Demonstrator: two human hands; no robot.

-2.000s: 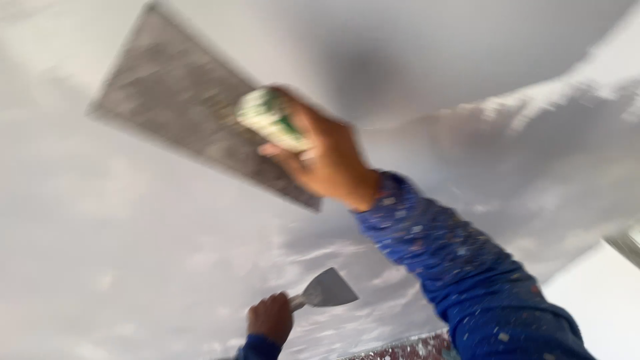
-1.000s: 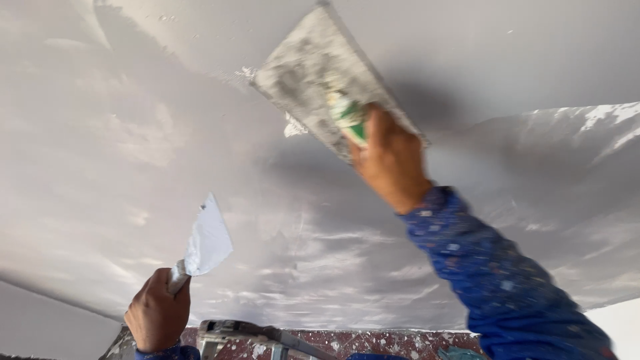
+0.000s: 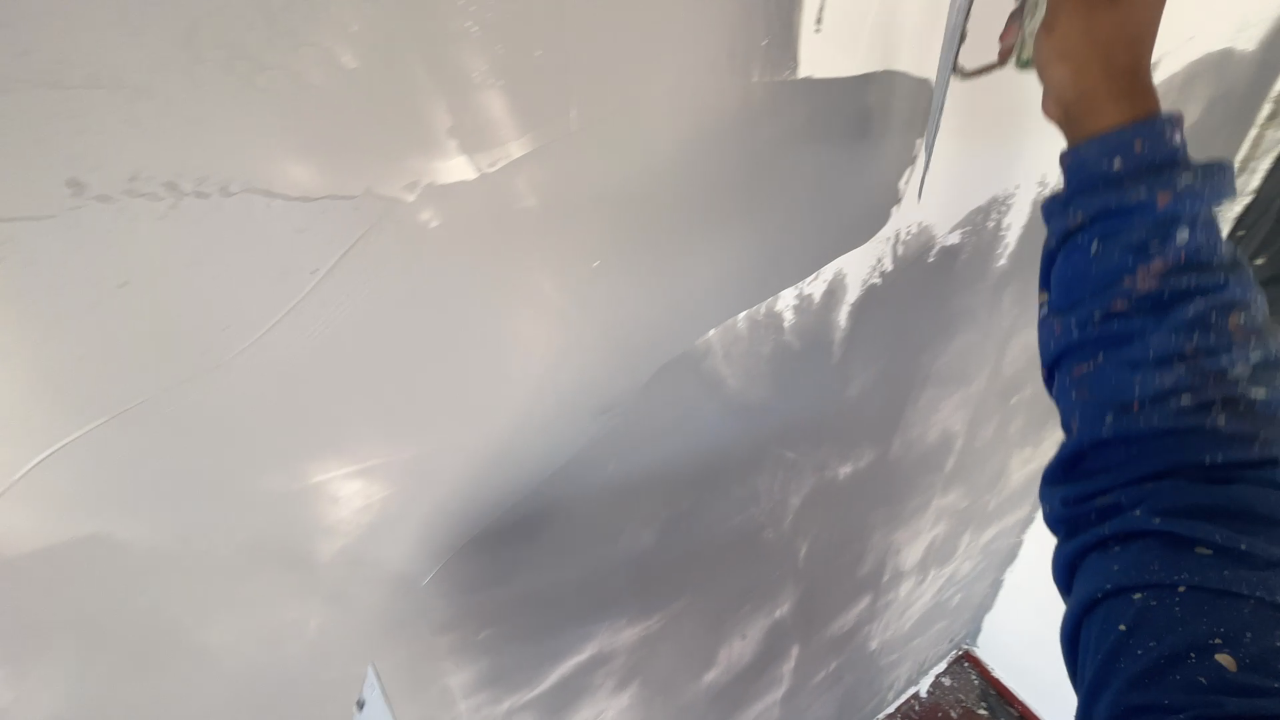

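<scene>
At the upper right, my right hand (image 3: 1100, 60) grips the handle of a plastering trowel (image 3: 943, 90), whose steel blade shows nearly edge-on against the ceiling (image 3: 480, 330). The blue sleeve on that arm is spattered with light specks. Smooth grey plaster covers much of the ceiling, and a ragged white edge of it runs from the trowel down to the left. At the bottom edge, only the tip of a putty knife's blade (image 3: 372, 695) shows. My left hand is out of the picture.
A speckled, red-edged surface (image 3: 960, 690) lies at the bottom right, beside a white wall section (image 3: 1025, 600). A dark thing (image 3: 1262, 240), too cut off to name, stands at the right edge behind the sleeve.
My right hand has moved with the trowel to the upper right, and the blade has turned from face-on to nearly edge-on. My left hand has left the view, which has shifted and tilted.
</scene>
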